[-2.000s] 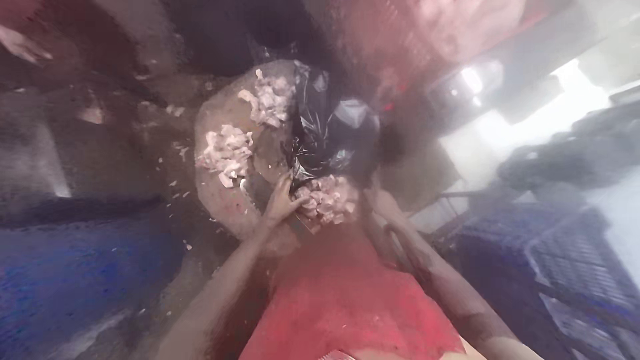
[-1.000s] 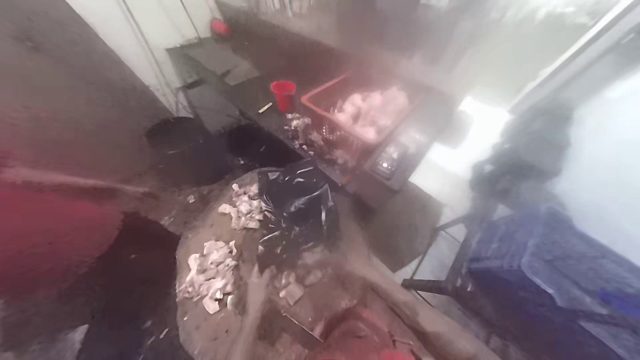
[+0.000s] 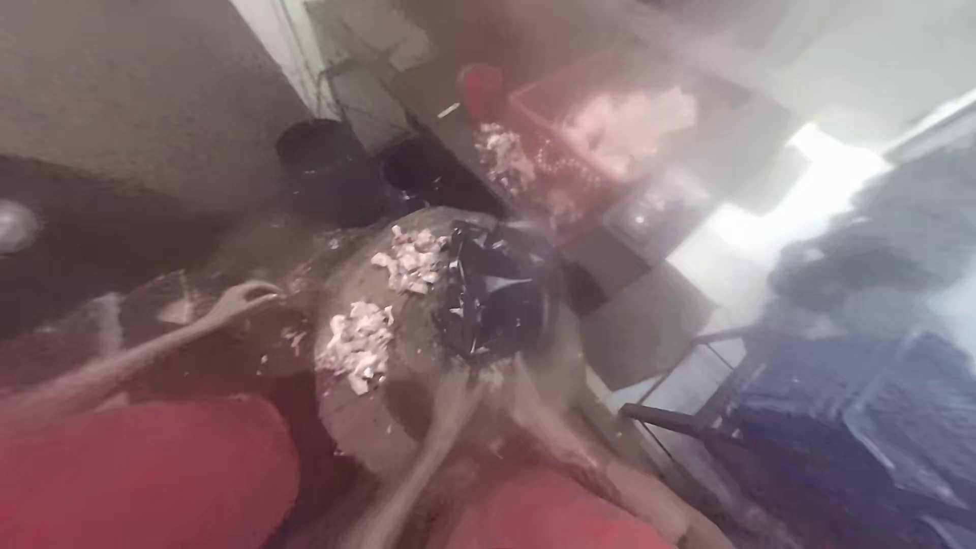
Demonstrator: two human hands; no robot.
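A round wooden block stands before me, its surface soiled. Two heaps of chopped pale meat lie on its left part, one farther off and one nearer. Beside them a black plastic bag covers much of the block's far right. At the bag's near edge are my left hand and my right hand, close together. Some pinkish meat shows faintly between them. The view is hazy, and the fingers are too blurred to tell what they hold.
Another person's arm and hand reach in from the left, above a red garment. Beyond the block stand a red crate of pale meat, a red cup and dark buckets. Blue crates are at the right.
The view has shifted a lot. The other person's hand now shows left of the block. The meat pieces near my hands, plain two seconds ago, are now mostly out of sight. Both heaps remain on the block.
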